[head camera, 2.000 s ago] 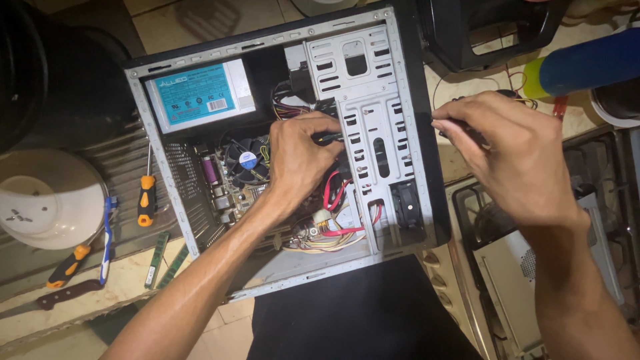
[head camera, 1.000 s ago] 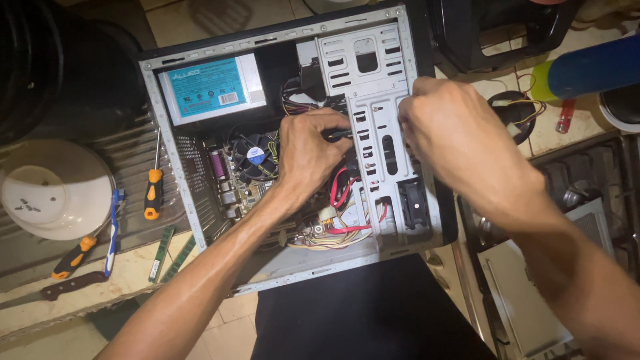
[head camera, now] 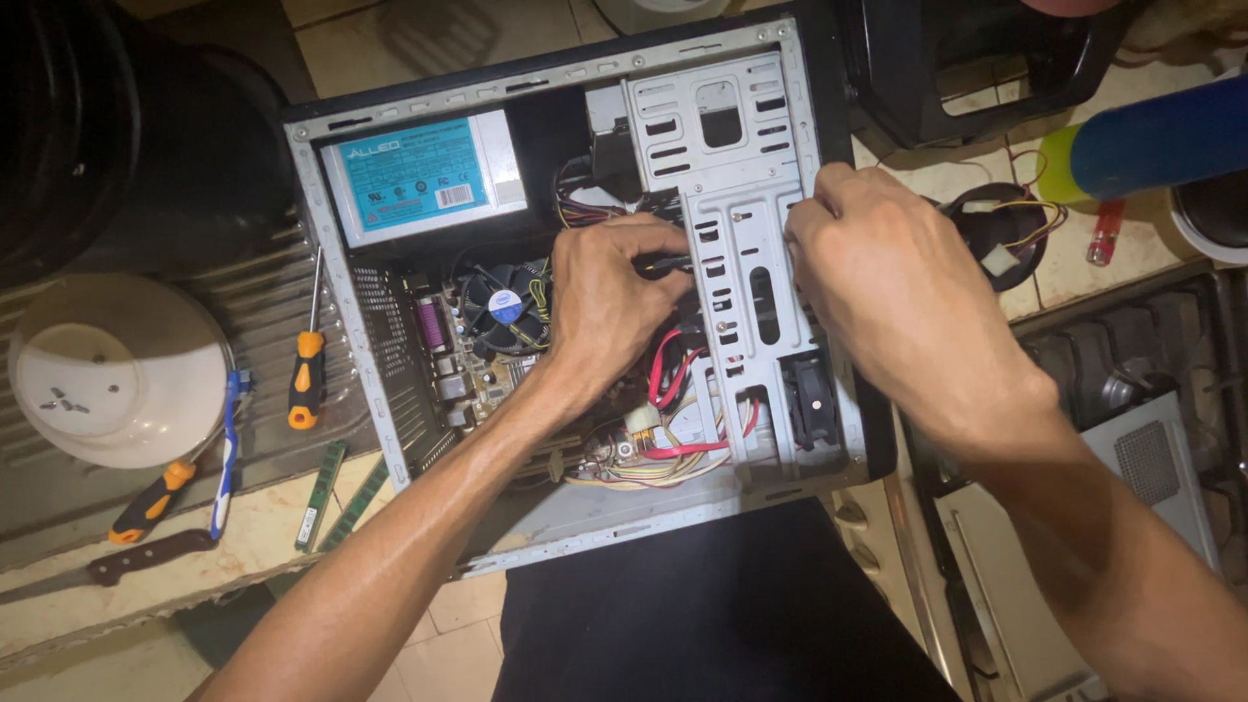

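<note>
An opened desktop computer case (head camera: 546,73) lies on its side, its power supply (head camera: 419,175) at the upper left and a CPU cooler fan (head camera: 505,304) below that. My left hand (head camera: 619,283) reaches inside against the metal drive cage (head camera: 751,244), thumb and fingers around something dark and thin, perhaps a cable; what it is cannot be told. Red cables (head camera: 671,370) run just below this hand. My right hand (head camera: 877,263) is at the cage's right edge by the front panel, fingers bent and fingertips partly hidden, so its hold cannot be told.
At left are a white bowl (head camera: 185,351) with screws, two screwdrivers (head camera: 306,380) (head camera: 154,502), a toothbrush (head camera: 227,458), a knife (head camera: 151,558) and green memory modules (head camera: 320,495). At right are a stove (head camera: 1121,361), a metal panel (head camera: 1014,556) and a blue cylinder (head camera: 1160,136).
My right hand has moved left from beyond the case's right side to the drive cage's edge. My left hand remains inside the case by the cage.
</note>
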